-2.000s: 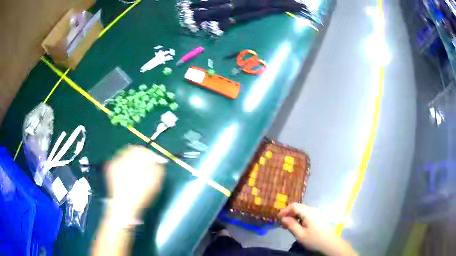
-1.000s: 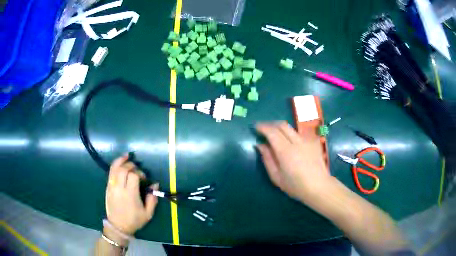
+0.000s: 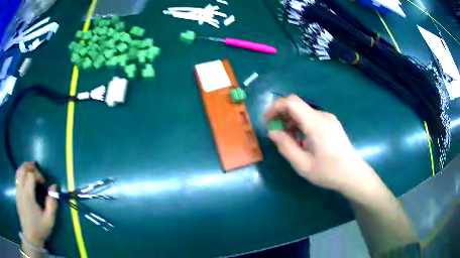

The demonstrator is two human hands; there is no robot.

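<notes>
My left hand (image 3: 34,204) is closed round the black wire harness (image 3: 11,113) near its loose end, where wires with white sleeves fan out to the right. The harness loops up to a white connector (image 3: 116,91). My right hand (image 3: 315,141) holds a small green terminal block (image 3: 275,125) between thumb and fingers, above the bench, right of the orange fixture (image 3: 224,128). Another green block (image 3: 237,94) sits at the fixture's right edge. The red handles of the snips are mostly hidden behind my right hand.
A pile of green terminal blocks (image 3: 113,46) lies upper left. A pink screwdriver (image 3: 250,46) lies beyond the fixture, its tip near a single green block (image 3: 188,36). White sleeves (image 3: 196,14) lie at the back. Black harness bundles (image 3: 376,65) lie on the right. The bench's front edge curves below.
The view has shifted right. My right hand has moved from over the fixture to its right side, and a green block now shows in its fingers. My left hand still holds the harness.
</notes>
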